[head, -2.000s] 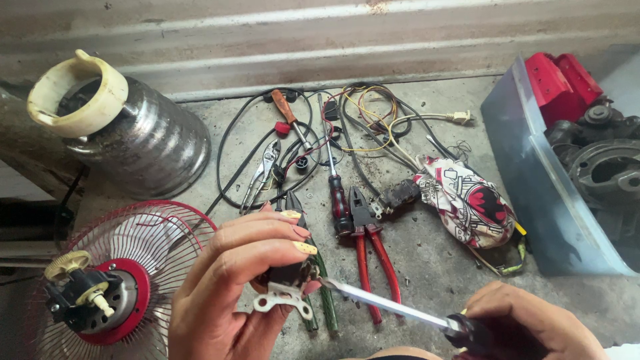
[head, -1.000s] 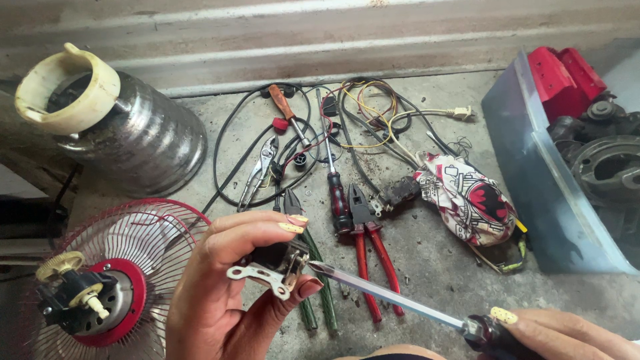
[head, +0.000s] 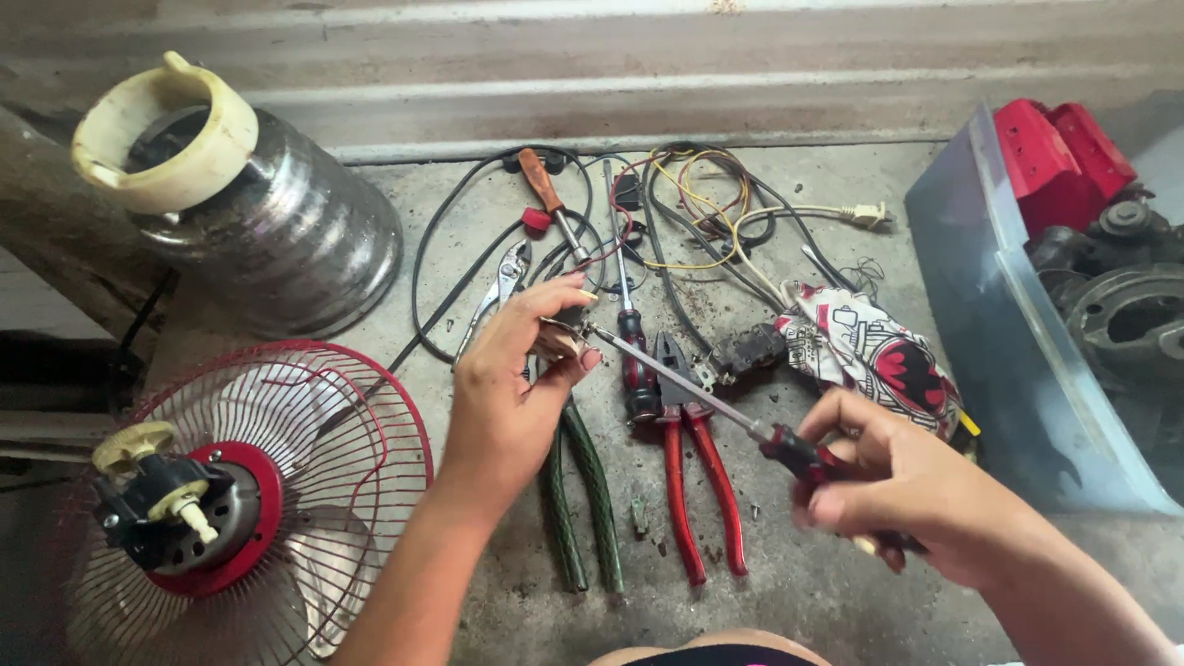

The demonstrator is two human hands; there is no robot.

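My left hand [head: 518, 375] grips a small dark part with a metal bracket [head: 560, 340], largely hidden by the fingers. In my right hand [head: 879, 476] is a screwdriver [head: 689, 387] with a black and red handle; its tip meets the part near my left fingertips. Below and between the hands lie red-handled combination pliers [head: 694, 490] and a second screwdriver [head: 634, 351]. Green-handled pliers [head: 583, 499] lie under my left hand, their head hidden. Slip-joint pliers [head: 504, 277] and an orange-handled tool [head: 541, 182] are behind it.
A red fan grille with its motor mount [head: 250, 509] stands at left, below a metal container with a cream plastic collar [head: 171, 139]. Cables [head: 666, 231] and a printed cloth bundle [head: 860, 351] lie behind. At right is a clear plastic bin [head: 1008, 305] of machine parts.
Both hands have moved up and away from the near edge, with the part and the screwdriver still in them. The bracket, plainly seen earlier, is now mostly covered by my left fingers.
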